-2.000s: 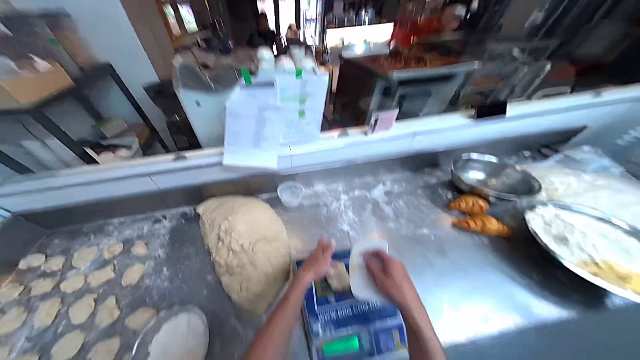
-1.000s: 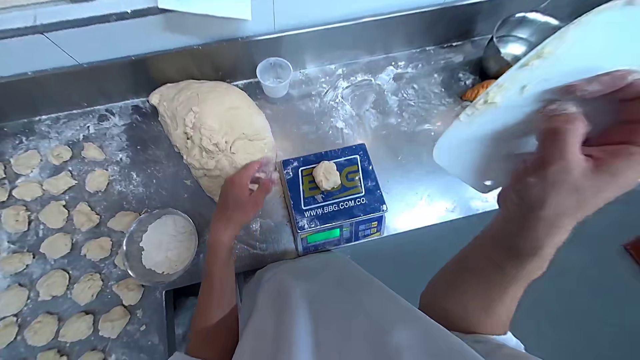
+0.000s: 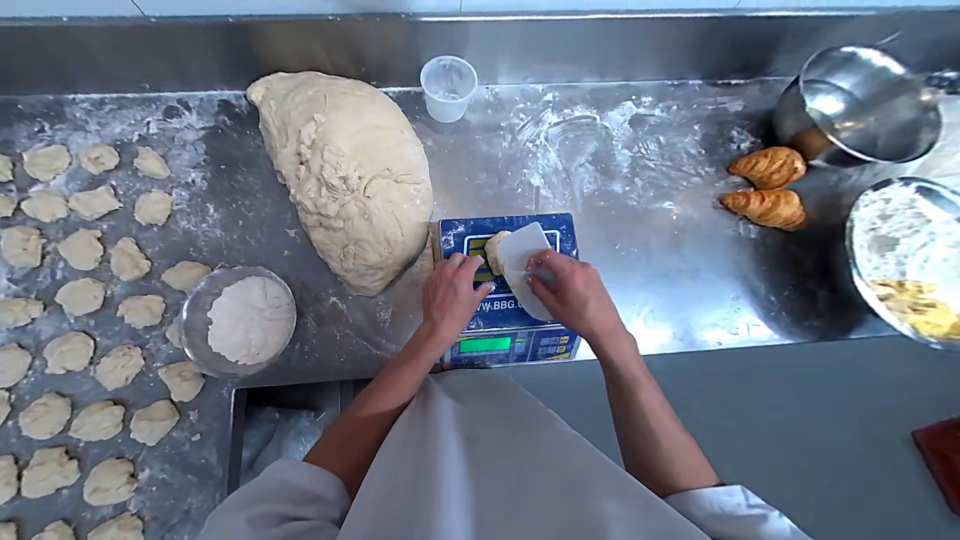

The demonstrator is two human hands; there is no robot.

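A blue digital scale [image 3: 457, 321] stands at the front edge of the steel counter, its display lit green. On its platform lies a small piece of dough [image 3: 495, 253], partly hidden behind a white plastic dough scraper [image 3: 529, 240]. My right hand [image 3: 568, 291] grips the scraper from the right. My left hand [image 3: 454, 296] is at the left part of the platform with thumb and fingers apart, close to the dough piece; nothing shows in its grasp. Just behind and left of it rests a large mass of dough [image 3: 352, 180]. Many dough pieces [image 3: 81, 249] lie in rows at the left.
A clear bowl of flour [image 3: 251, 321] sits beside the dough pieces. A plastic cup [image 3: 448, 86] stands near the back wall. Two croissants [image 3: 766, 208], a steel bowl [image 3: 862, 105] and a wide bowl with white and yellow contents [image 3: 911, 259] are at the right.
Since one second ago, my right hand has brought the scraper from the upper right down onto the scale. My left hand has moved from the large dough to the scale. The view has shifted.
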